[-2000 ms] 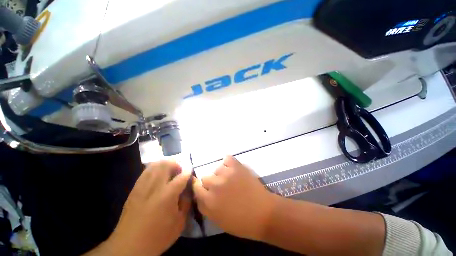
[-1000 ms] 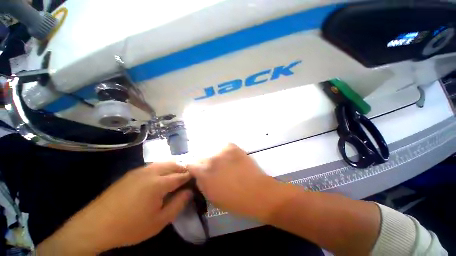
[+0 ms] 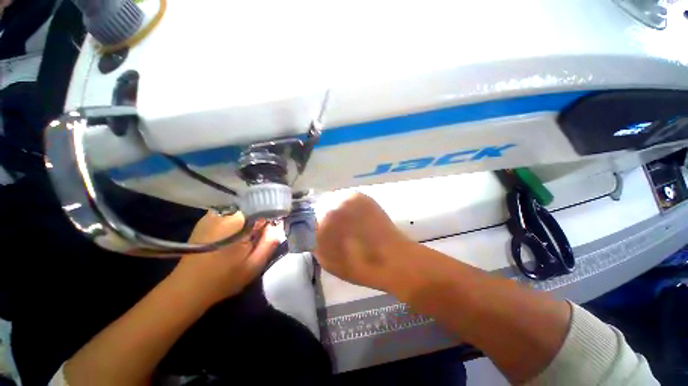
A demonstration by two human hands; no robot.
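Note:
A garment piece point(image 3: 290, 290), black with a light-grey inner face, lies under the machine's left end and hangs toward the lap. My left hand point(image 3: 222, 252) is on the cloth left of the needle area, its fingers partly hidden by the chrome guard and tension dial. My right hand point(image 3: 358, 237) is just right of the grey cylinder point(image 3: 302, 228), fingers curled down at the cloth edge. Its fingertips are hidden, so its grip cannot be told. A narrow dark strip point(image 3: 315, 283) runs down along the light-grey cloth edge.
The white JACK machine head point(image 3: 422, 143) spans the view. A chrome guard point(image 3: 94, 207) and tension dial point(image 3: 265, 200) are at its left end. Black-handled scissors point(image 3: 539, 234) and a green-handled tool point(image 3: 532, 186) lie right of my hands. A ruler strip point(image 3: 370, 323) follows the table edge.
The view has shifted, so the machine head appears lower and farther right. Both hands have moved up to either side of the needle area, and more light-grey cloth shows below them.

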